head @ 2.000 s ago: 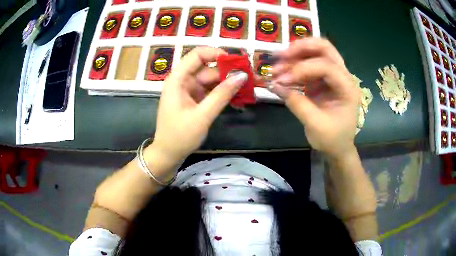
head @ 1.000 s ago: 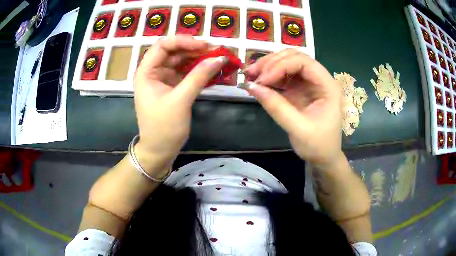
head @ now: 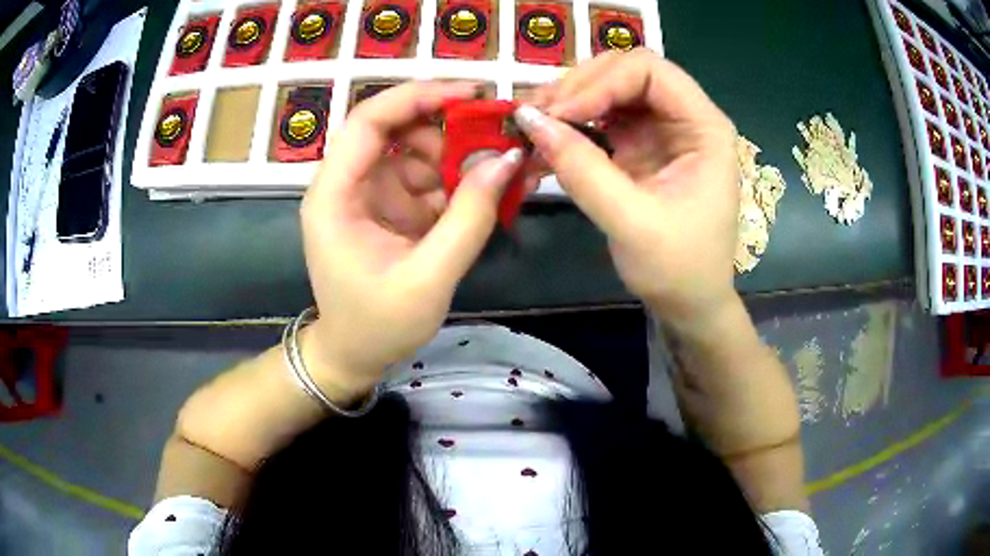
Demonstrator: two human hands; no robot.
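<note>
My left hand [head: 391,228] holds a red unit [head: 469,136] between thumb and fingers, its plain red side towards me, above the front edge of the main foam tray [head: 255,179]. My right hand [head: 651,174] has its thumb and index fingertip at the unit's upper right edge. Whether a small piece is pinched there cannot be told. Red units with black rings and gold discs sit in the tray's pockets, such as one unit [head: 303,125] in the front row. One pocket [head: 232,125] shows bare tan. My hands hide part of the front row.
Two piles of cream scraps [head: 758,206] [head: 834,168] lie right of the tray. A second foam tray [head: 923,217] stands at the far right. A smartphone [head: 92,152] lies on white paper [head: 81,272] at left. Red stools [head: 30,369] show below the bench.
The red unit is turned with its flat red side towards me. My right fingertips have moved from beside it onto its upper edge. The whole view has shifted slightly.
</note>
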